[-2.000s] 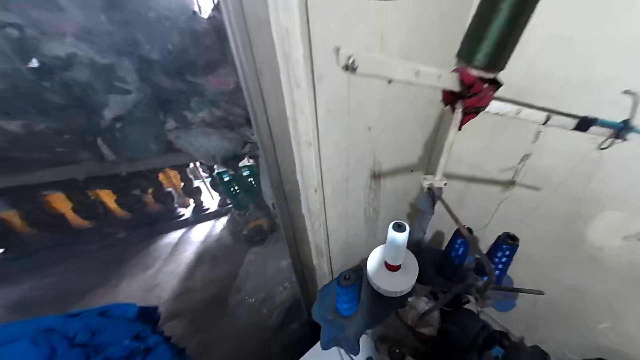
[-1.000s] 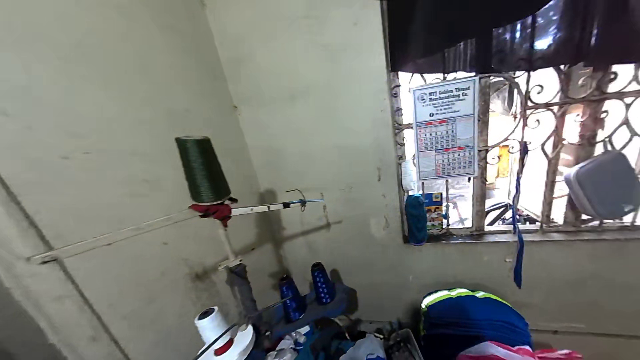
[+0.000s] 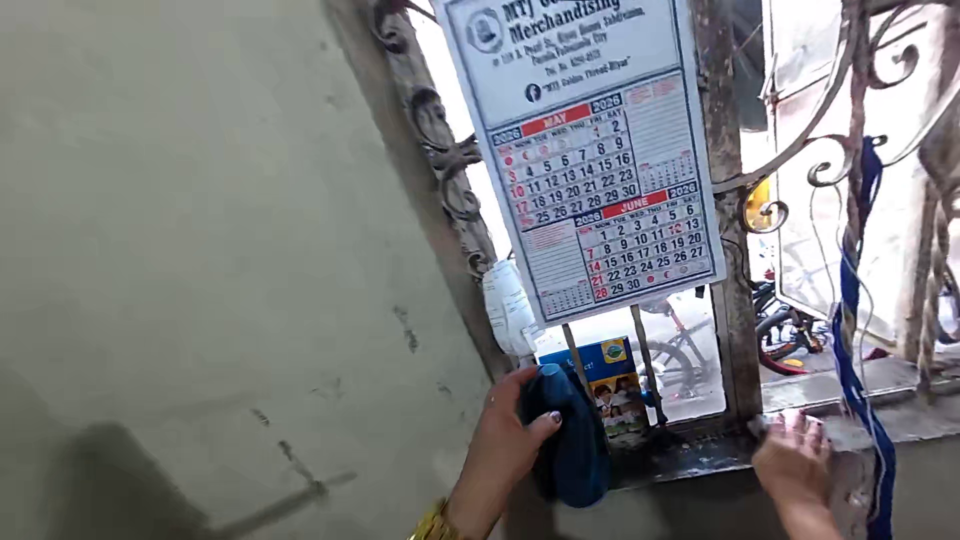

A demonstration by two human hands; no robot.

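My left hand [image 3: 504,439], with a gold-coloured band at the wrist, grips a dark blue, rounded, elongated object [image 3: 574,450] at the window's lower left corner; its exact kind is unclear. My right hand [image 3: 795,457] rests at the window sill [image 3: 705,456], fingers bent over its edge; a small pale bit shows by the fingertips, and I cannot tell whether it is held. Behind the blue object stands a printed booklet or box [image 3: 616,397] with pictures. A white crumpled plastic or paper thing [image 3: 508,307] hangs just above my left hand.
A wall calendar [image 3: 600,180] hangs on the scrolled iron window grille [image 3: 847,172], above both hands. Blue cloth strips and cords [image 3: 851,330] dangle from the grille beside my right hand. Bare wall [image 3: 225,225] fills the left side. Bicycles [image 3: 787,330] stand outside.
Both hands have come into view at the window sill, the left one now on the blue object that stood there untouched. The view has moved closer to the window, away from the thread stand.
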